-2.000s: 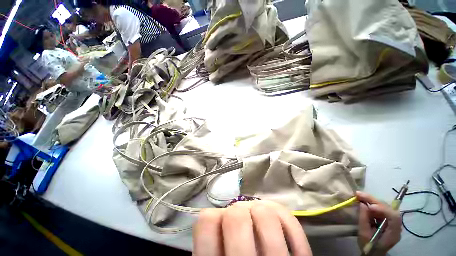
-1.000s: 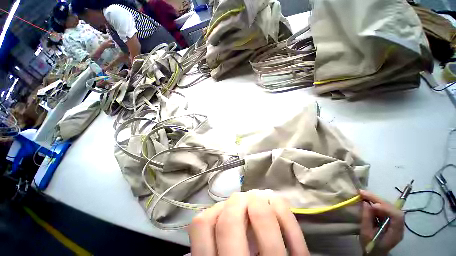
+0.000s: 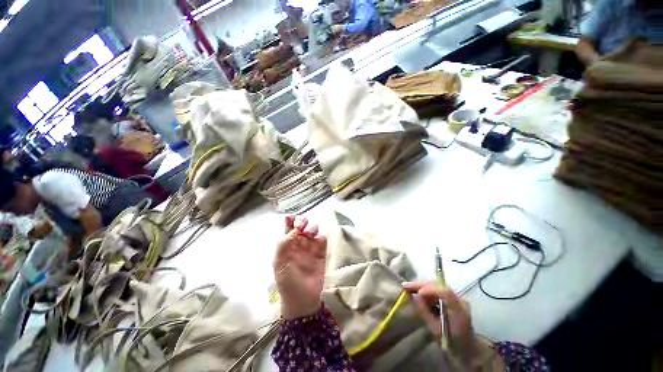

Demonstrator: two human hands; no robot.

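Note:
A beige bag (image 3: 371,280) with a yellow edge strip (image 3: 381,324) lies on the white table in front of me. My left hand (image 3: 299,265) is raised over the bag's left side, off the cloth, fingers loosely curled, with nothing visible in it. My right hand (image 3: 445,316) holds a slim pale pen (image 3: 440,280) with its tip pointing up and away. The thumb and finger of this hand are at the right end of the yellow strip. The bag's lower part is cut off by the picture's edge.
Bags with looped straps (image 3: 109,269) lie left. Beige stacks (image 3: 363,138) stand behind. A black tool (image 3: 517,236) with a looping cord lies right, near a power strip (image 3: 487,142) and tape roll (image 3: 463,118). A tall brown stack (image 3: 618,131) stands far right. People are behind.
The view has swung right and up. My left hand has lifted off the bag and turned upright. My right hand still has the pen at the yellow strip.

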